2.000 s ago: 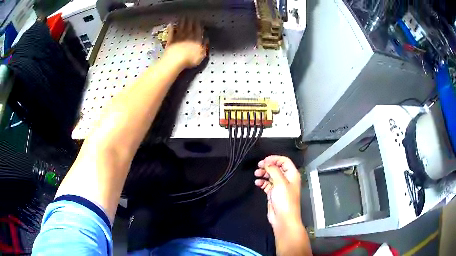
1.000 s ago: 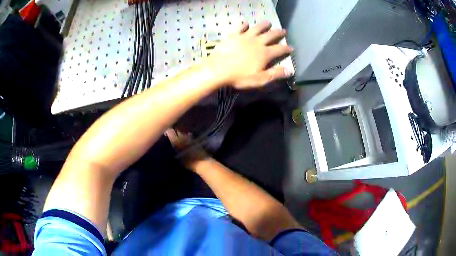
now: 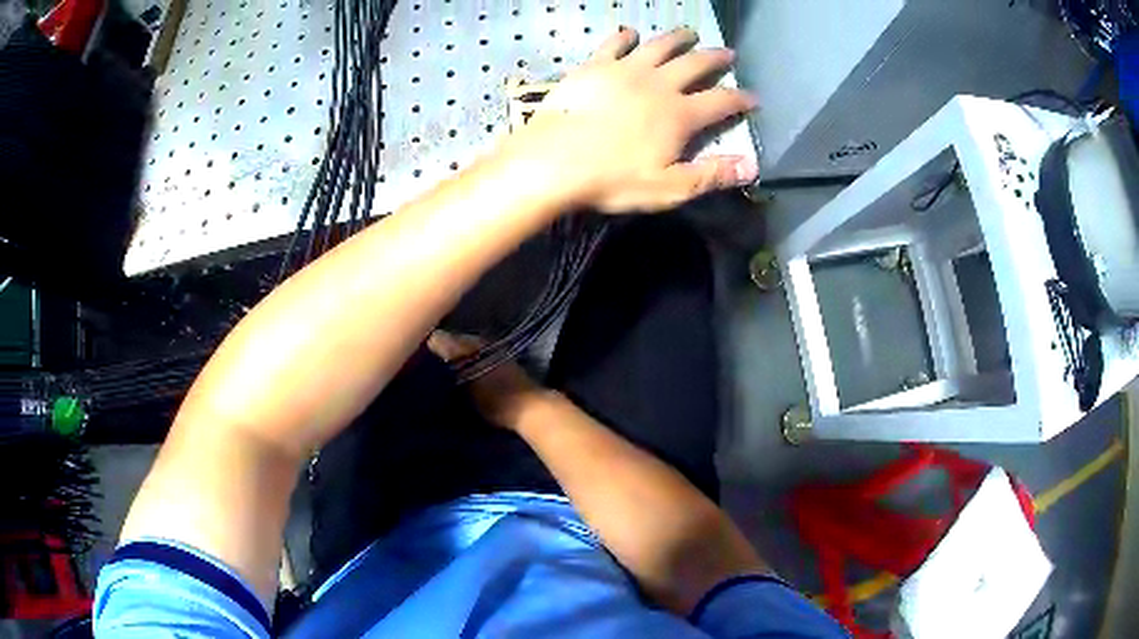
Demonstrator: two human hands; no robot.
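Note:
A tan slotted fixture (image 3: 530, 100) lies near the right front of the pale perforated plate (image 3: 450, 63), mostly hidden by my left hand. My left hand (image 3: 650, 125) lies palm down over it, fingers spread, not closed on anything. Thin black cables (image 3: 568, 268) hang from under my left wrist over the plate's front edge. My right hand (image 3: 490, 381) is low over my lap, partly dark, with the cables' lower part gathered at its fingers. The connector ends are hidden.
A second group of black cables (image 3: 354, 112) runs down the plate at left. A thick cable bundle with a green band (image 3: 68, 414) is far left. A grey cabinet (image 3: 849, 75), white open-frame stand (image 3: 812, 337) and red stool (image 3: 874, 506) are at right.
My left hand has moved from the plate's far left to over the fixture. My right hand has moved left to the cables over my lap. The view has shifted; a second cable group shows.

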